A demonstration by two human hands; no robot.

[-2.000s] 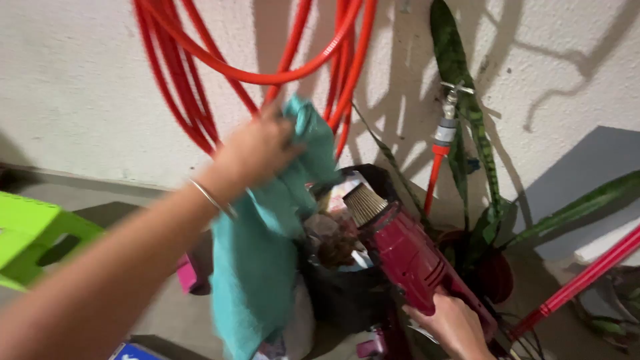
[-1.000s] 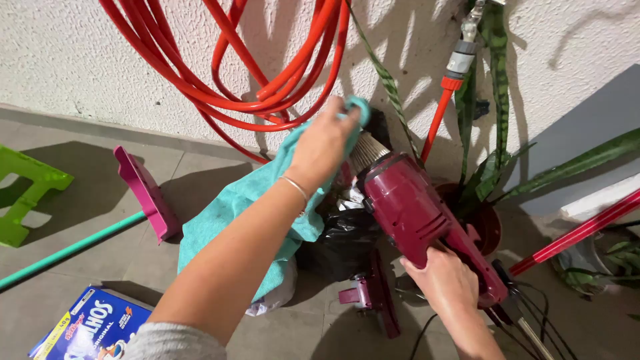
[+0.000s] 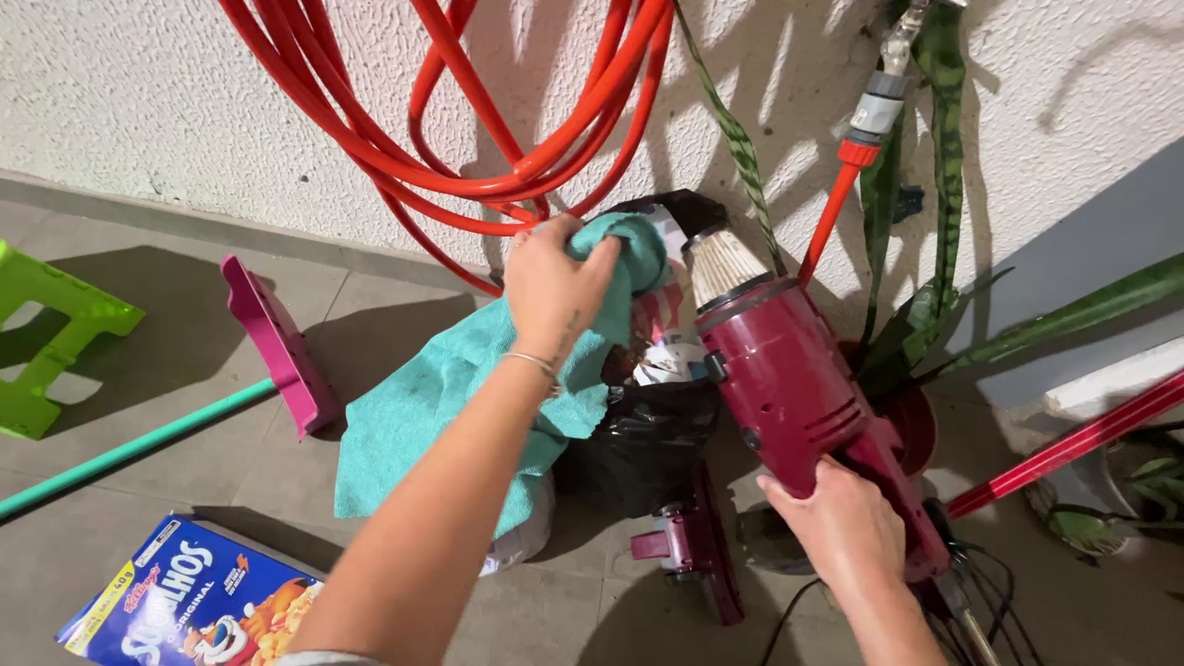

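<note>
My left hand (image 3: 560, 277) grips a bunched end of a teal cloth (image 3: 416, 398), whose rest hangs down to the left over a pale bag. In my right hand (image 3: 842, 518) is the handle of a dark red handheld vacuum cleaner body (image 3: 786, 370). Its pleated filter (image 3: 721, 268) is exposed and points up and left, close to the cloth's bunched end. Between and below them stands a black trash bag (image 3: 647, 444) with paper and brown debris in its opening. A dark red vacuum floor head (image 3: 694, 546) lies on the tiles below the bag.
Coiled red hose (image 3: 527, 176) hangs against the textured wall. At left are a green plastic stool (image 3: 55, 342), a pink squeegee-like head (image 3: 277, 342) on a teal pole and a cereal box (image 3: 203, 601). Potted snake plants (image 3: 943, 185), a red pole (image 3: 1064, 453) and black cords are at right.
My left hand has moved down from high beside the hose coils, bringing the cloth with it. Both hands keep their holds. The view has shifted, showing more floor at left.
</note>
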